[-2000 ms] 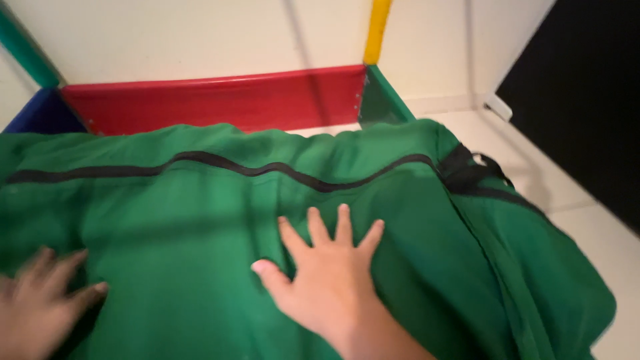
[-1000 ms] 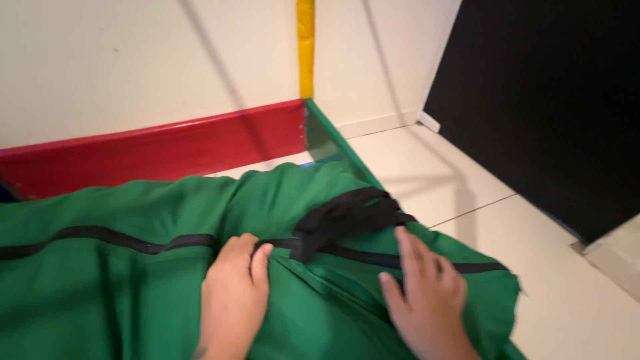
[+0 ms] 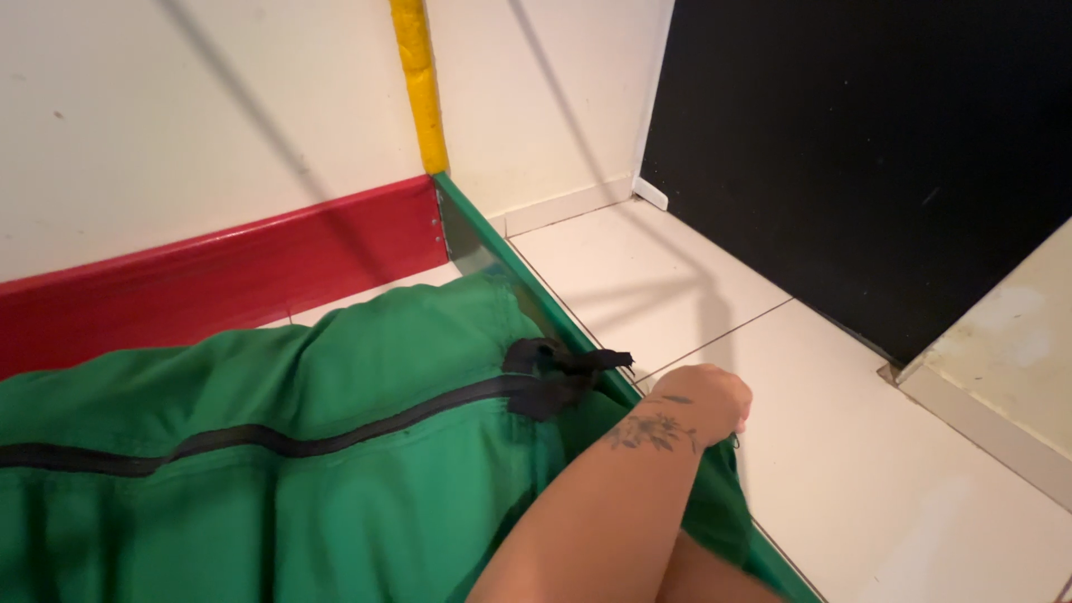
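Observation:
A green fabric cover point(image 3: 385, 494) with a black zipper point(image 3: 301, 444) lies across the lower left, bunched over something hidden. Black cloth strips point(image 3: 548, 377) are gathered at its right end, by the green side board. My left hand point(image 3: 708, 402), with a floral tattoo at the wrist, reaches across to the right. Its fingers are curled and closed on the corner of the green fabric, which hangs below the fist. Only part of my right forearm shows at the bottom, under the left one; the right hand is hidden.
A red board point(image 3: 251, 260) and a green board point(image 3: 536, 289) meet at a corner below a yellow padded post point(image 3: 420, 84). White floor tiles point(image 3: 837, 419) lie to the right. Beyond them stands a large black panel point(image 3: 837, 151), beside a pale wall.
My left hand has moved right from beside the zipper to the cover's right corner and closed on it. My right hand has gone out of sight. The cover's right end has drawn inside the green board.

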